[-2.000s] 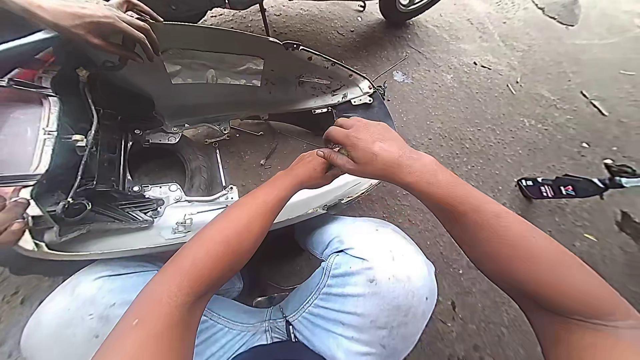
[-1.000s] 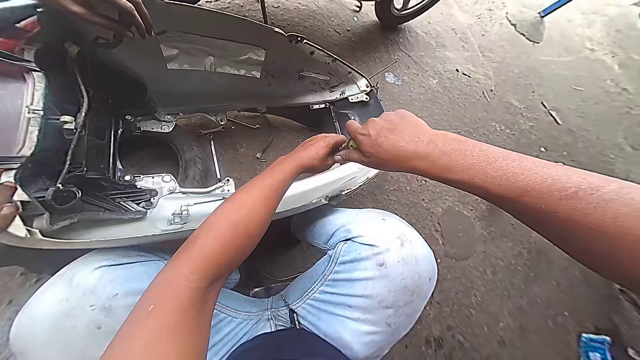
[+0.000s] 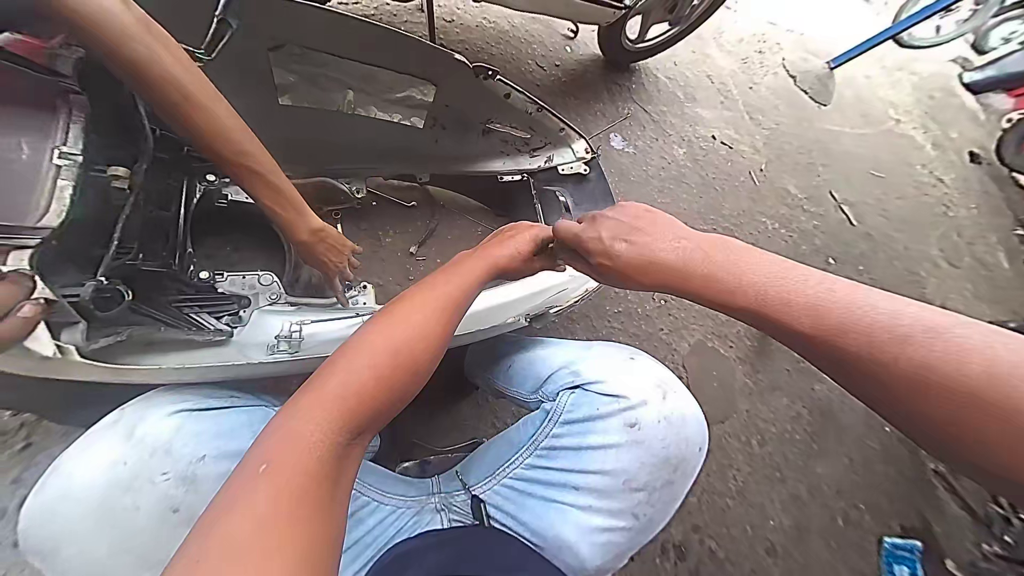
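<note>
My left hand (image 3: pixel 520 252) and my right hand (image 3: pixel 628 244) meet at the tapered end of a white motor-scooter body panel (image 3: pixel 448 320). The fingers of both are bent together over the panel's inner edge; whatever lies between them is hidden. Just behind my hands is a dark plastic end piece (image 3: pixel 588 188) that joins this panel to the opposite grey-backed side panel (image 3: pixel 352 104). A co-worker's hand (image 3: pixel 328 252) reaches into the opening between the panels, its fingers at a small metal bracket (image 3: pixel 364 294) on the white panel.
Another hand of a person (image 3: pixel 20 308) is at the far left edge of the bodywork. Behind stands a motorcycle wheel (image 3: pixel 656 28). A blue pole (image 3: pixel 892 32) is at the upper right, and a small blue packet (image 3: pixel 902 556) lies on the ground at the lower right.
The co-worker's hand, earlier on top of the far side panel, has come down into the opening. My hands have stayed at the panel's tapered end. The view has shifted somewhat.
</note>
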